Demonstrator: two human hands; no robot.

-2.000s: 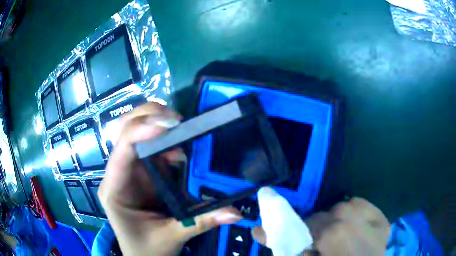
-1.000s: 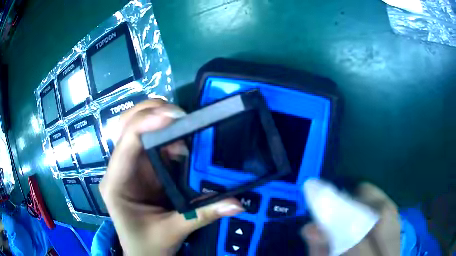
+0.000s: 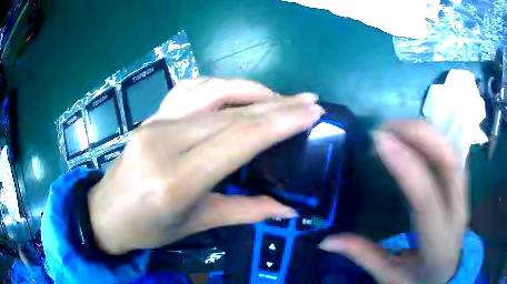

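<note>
The blue-and-black tester (image 3: 271,252) lies in front of me, its arrow buttons showing. A dark, glossy screen cover (image 3: 294,166) lies over its display, with white glare near the top right. My left hand (image 3: 189,161) spans the cover, fingertips at its upper edge and thumb at its lower edge, hiding its left part. My right hand (image 3: 422,194) is blurred, open and empty, just right of the tester, thumb and fingers apart. The crumpled white wipe (image 3: 456,111) lies on the bench at the right.
A shiny film sheet of black-framed covers (image 3: 147,91) lies at the left, partly behind my left hand. White sheets (image 3: 378,14) and a crinkled clear bag (image 3: 439,41) are at the upper right. A dark tool-like object (image 3: 495,105) is at the right edge, unclear.
The cover has moved from above the tester onto its display, in my left hand. My right hand has let go of the wipe, which now lies at the right. The view has shifted.
</note>
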